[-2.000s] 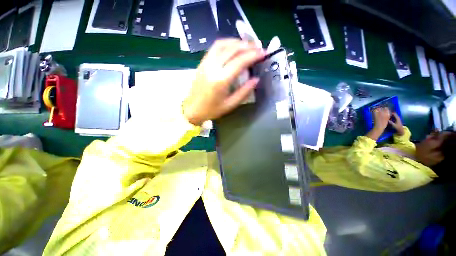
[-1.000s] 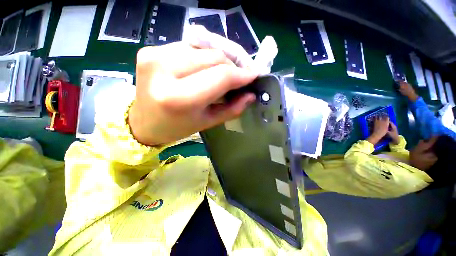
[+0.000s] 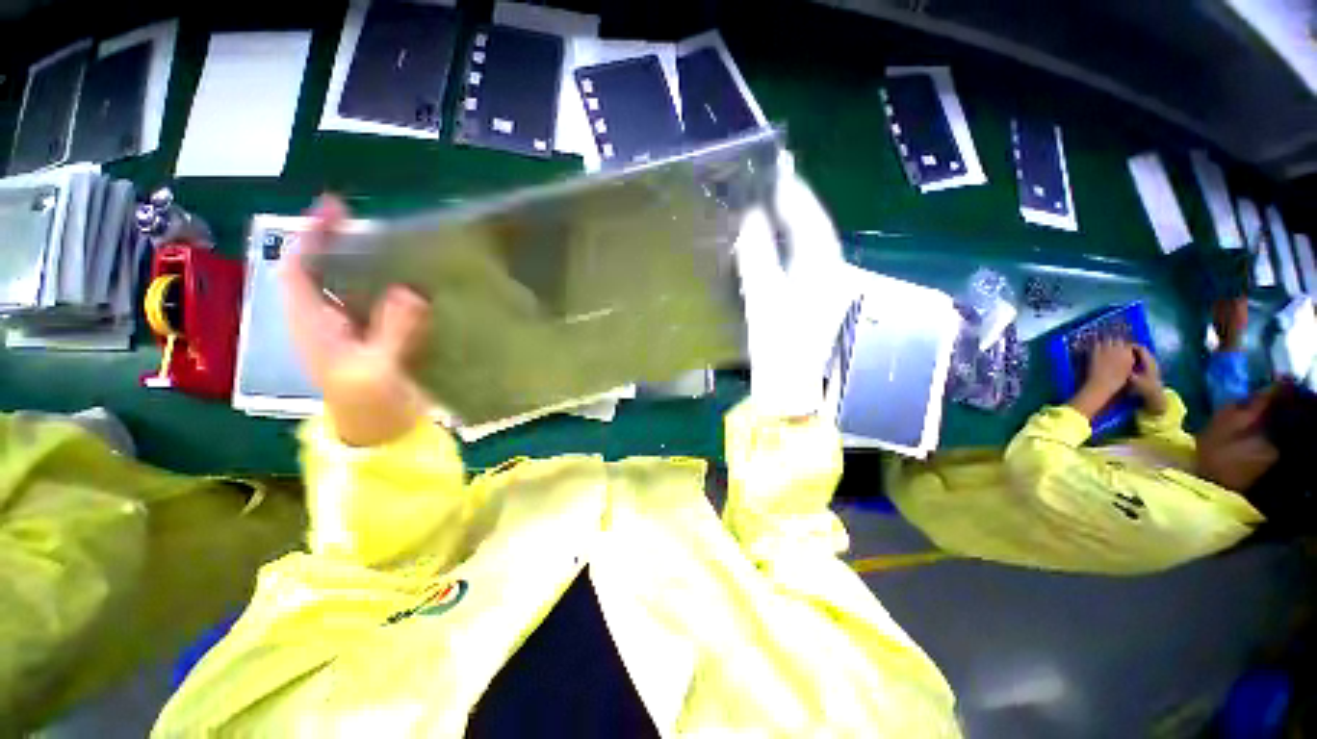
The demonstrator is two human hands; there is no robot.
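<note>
A back cover is held up lengthwise across my body, its glossy face reflecting the yellow smock. A clear film edge seems to run along its top; blur hides the detail. My left hand, bare, holds the cover's left end. My right hand, in a white glove, holds the right end. Below and behind the cover, white sheets show in part.
Stacked silvery covers lie left, more covers right. A red tape dispenser, an upright stack and a bag of small parts flank them. Covers on sheets line the back. A neighbour's hands are at a blue tray.
The cover has turned from upright, with its pale-square face showing, to lengthwise with a reflective face showing. My left hand has moved left; my gloved right hand now shows fully at the right end.
</note>
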